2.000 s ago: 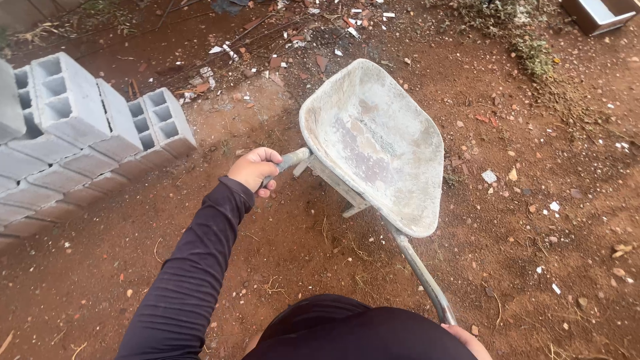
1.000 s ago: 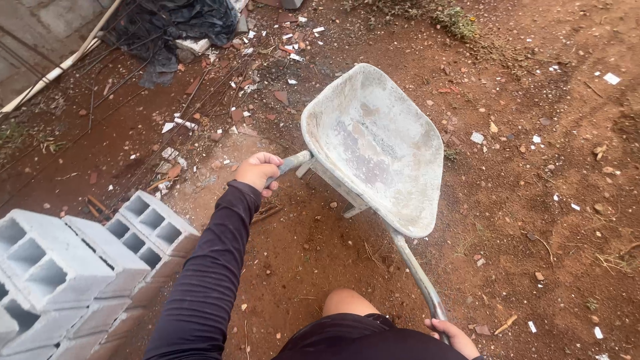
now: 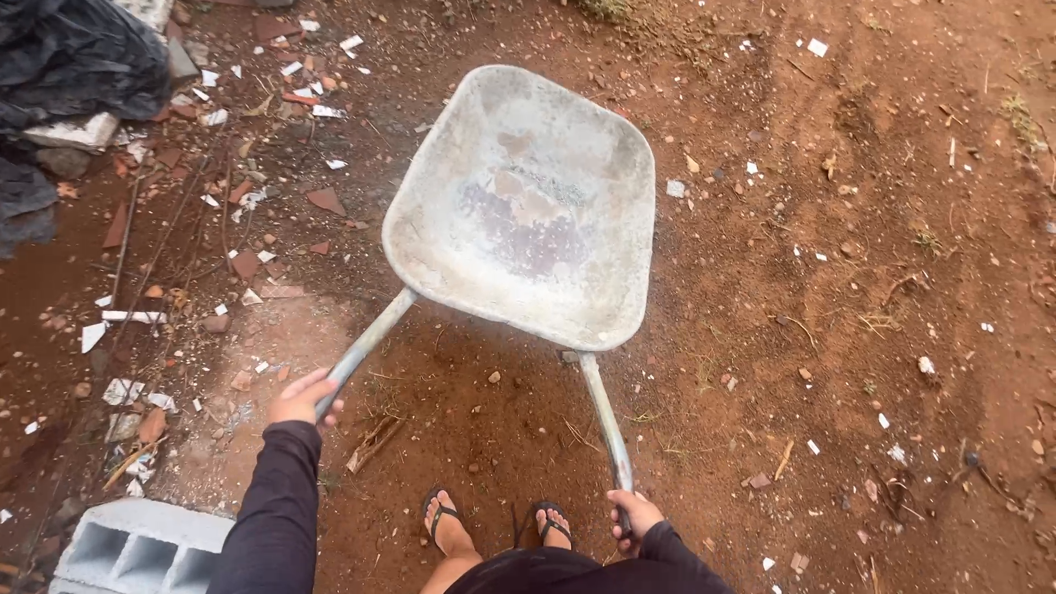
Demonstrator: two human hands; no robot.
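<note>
A metal wheelbarrow with a worn, pale-crusted tray stands in front of me, its two handles pointing back toward my body. My left hand is closed around the left handle. Around the dark end of the right handle my right hand is wrapped. The tray holds no load, only stains and dried residue on its bottom. Its wheel is hidden beneath it.
Concrete hollow blocks are at the lower left, close to my left sleeve. Black plastic sheeting lies at the upper left beside rubble. Broken tile pieces and sticks litter the reddish dirt. My feet in flip-flops are behind the tray.
The view has swung so that the stacked blocks have slid to the lower left corner. Both hands keep their hold on the handles. My feet have come into sight.
</note>
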